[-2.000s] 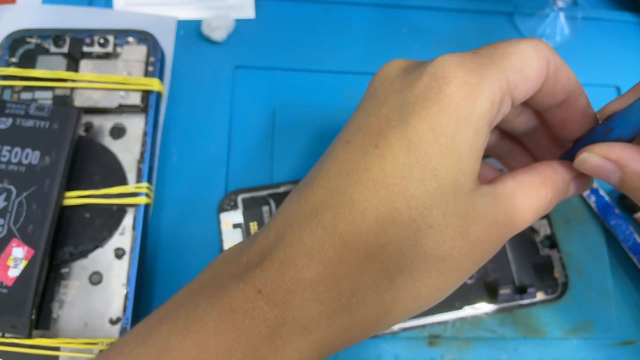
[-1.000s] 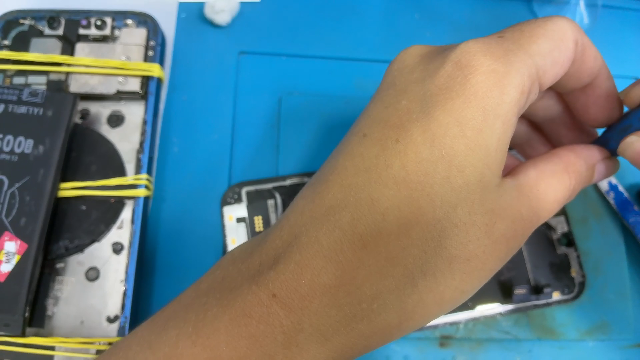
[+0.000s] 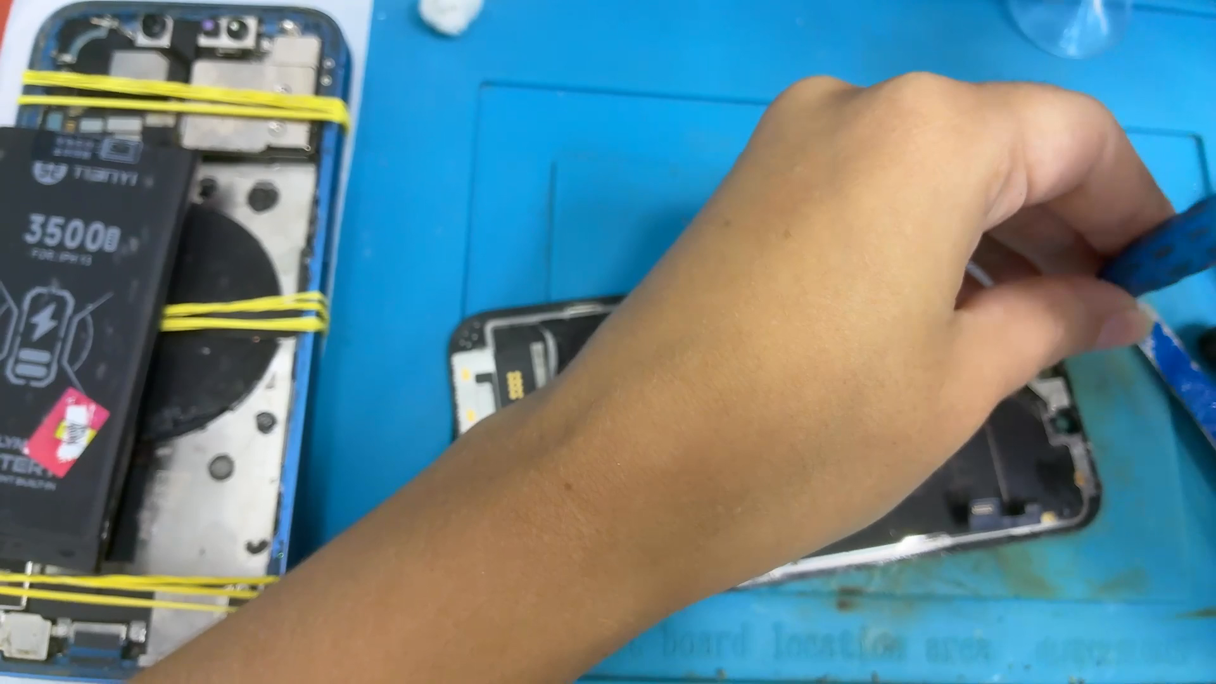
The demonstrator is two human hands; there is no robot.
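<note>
My left hand (image 3: 959, 218) reaches across from the lower left, its thumb and fingers pinching the end of a dark blue item (image 3: 1164, 249) at the right edge; what kind of item it is I cannot tell. Under my forearm lies a phone screen assembly (image 3: 1035, 456), inner side up, partly hidden. At the left is an opened phone housing (image 3: 228, 513) with a blue frame, wrapped in yellow rubber bands (image 3: 247, 312). A black phone battery (image 3: 85, 332) lies at a slant over it. My right hand is outside the view.
A blue repair mat (image 3: 408, 190) lies beneath the screen assembly. A white lump (image 3: 451, 11), perhaps cotton, is at the top. A clear round object (image 3: 1072, 21) stands at the top right. A blue and white strip (image 3: 1183, 375) lies at the right edge.
The fingers of a right hand, seen at the right edge on the blue item in the earlier frames, are out of view now. My left hand still pinches the item.
</note>
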